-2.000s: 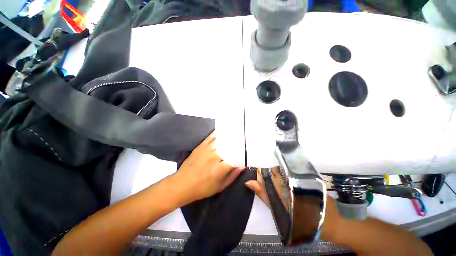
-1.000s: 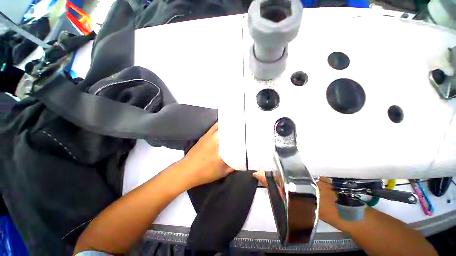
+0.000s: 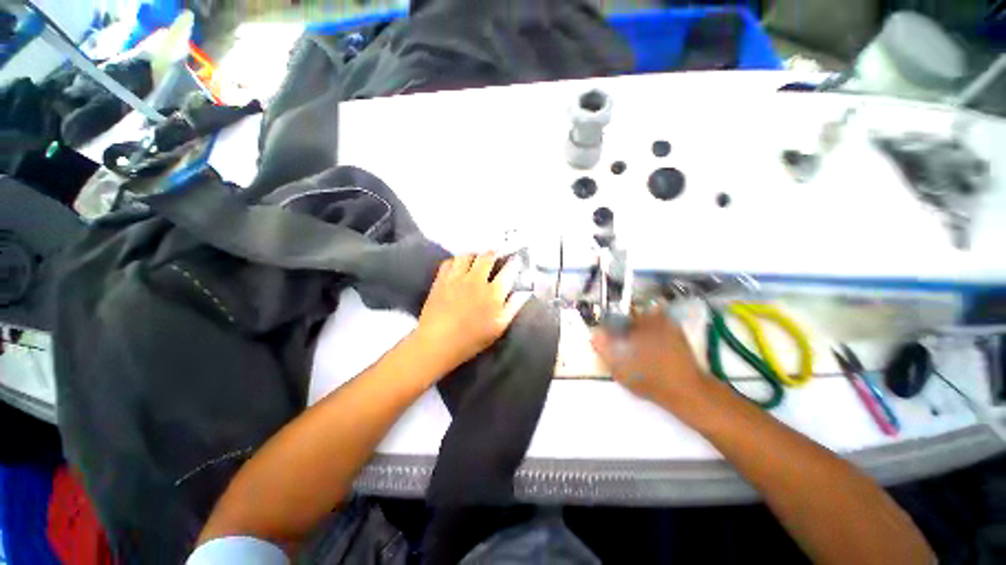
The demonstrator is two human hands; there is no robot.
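A dark cloth strip (image 3: 499,381) runs from the needle area down over the table's front edge. A long dark band (image 3: 320,249) joins the work from the left, beside a heaped dark garment (image 3: 166,364) with pale stitching. My left hand (image 3: 469,300) lies on the cloth just left of the needle area, fingers bent over it. My right hand (image 3: 653,355) is blurred, just right of the presser foot area of the white sewing machine (image 3: 463,144); its fingertips and any hold are unclear. The needle and foot are too blurred to tell.
Scissors with green and yellow handles (image 3: 781,342) lie right of my right hand. Pink-blue snips (image 3: 869,392) and a round black object (image 3: 909,370) lie further right. A blue bin (image 3: 706,35) with dark cloth stands behind the machine.
The view has shifted, so the machine head looks smaller and the scissors show fully. My right hand has come out from behind the shiny guard into view. My left hand stays on the cloth.
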